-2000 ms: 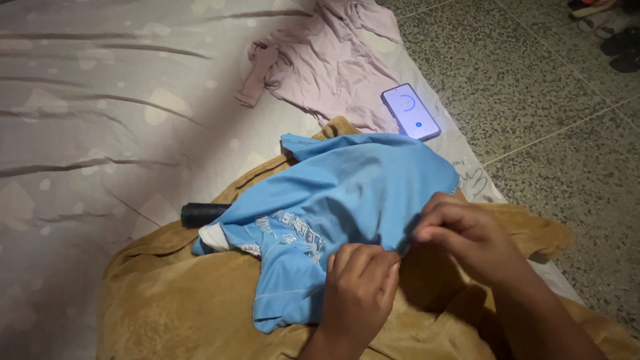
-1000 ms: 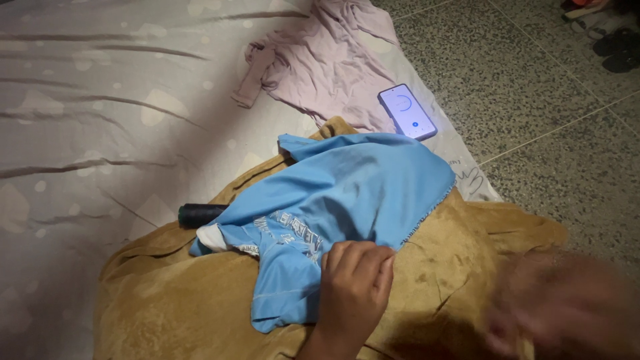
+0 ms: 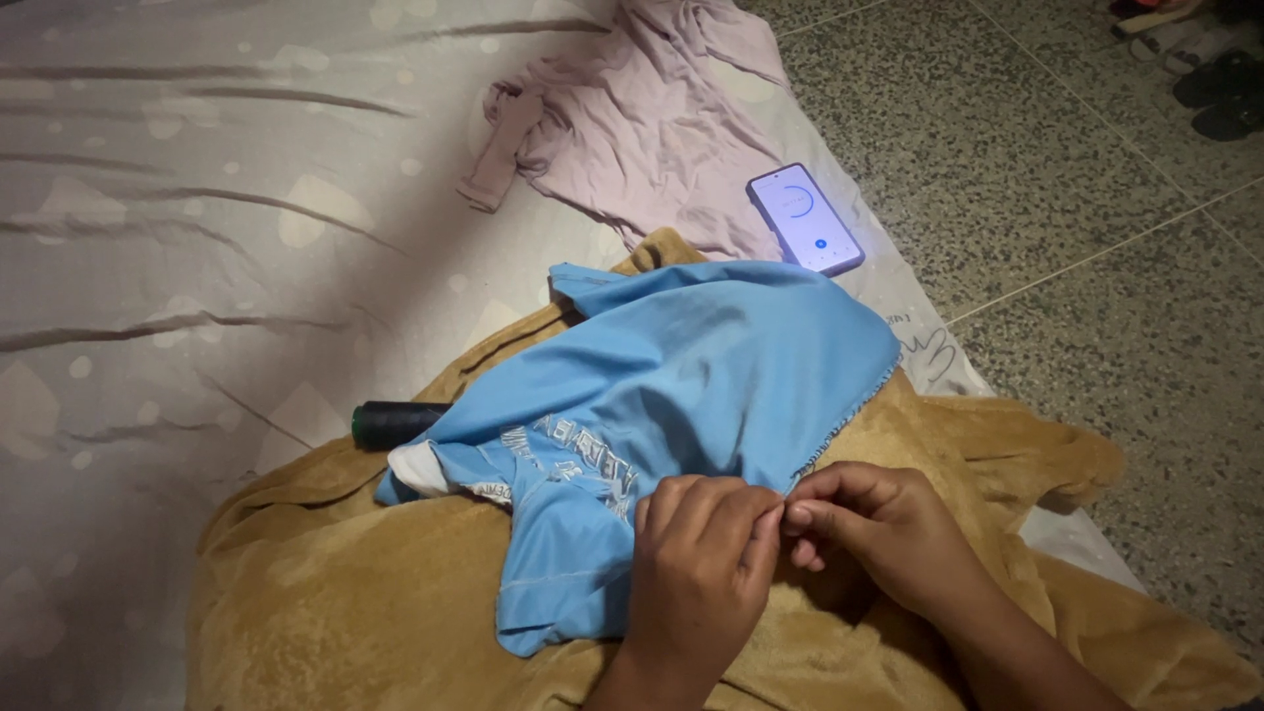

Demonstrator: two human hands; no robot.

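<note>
A light blue fabric garment [image 3: 731, 365] with printed lettering lies over a brown plush blanket [image 3: 395, 592]. Dark stitches run along its right-hand edge. My left hand [image 3: 701, 563] pinches the lower end of that edge between thumb and fingers. Close against it, my right hand [image 3: 869, 523] has its thumb and forefinger brought together at the same edge; whether a needle or thread is between them is too small to tell. A spool of black thread [image 3: 400, 425] lies partly under the garment's left side.
A pink garment [image 3: 652, 138] lies crumpled on the patterned bedsheet [image 3: 247, 247]. Beside it rests a lit smartphone [image 3: 806, 219]. Past the bed's edge is a speckled tile floor [image 3: 987, 178], with dark footwear [image 3: 1224, 94] at the upper right.
My right hand was blurred at the lower right a second ago and is now back at the garment's edge, next to my left hand. The left hand has kept its hold on the fabric.
</note>
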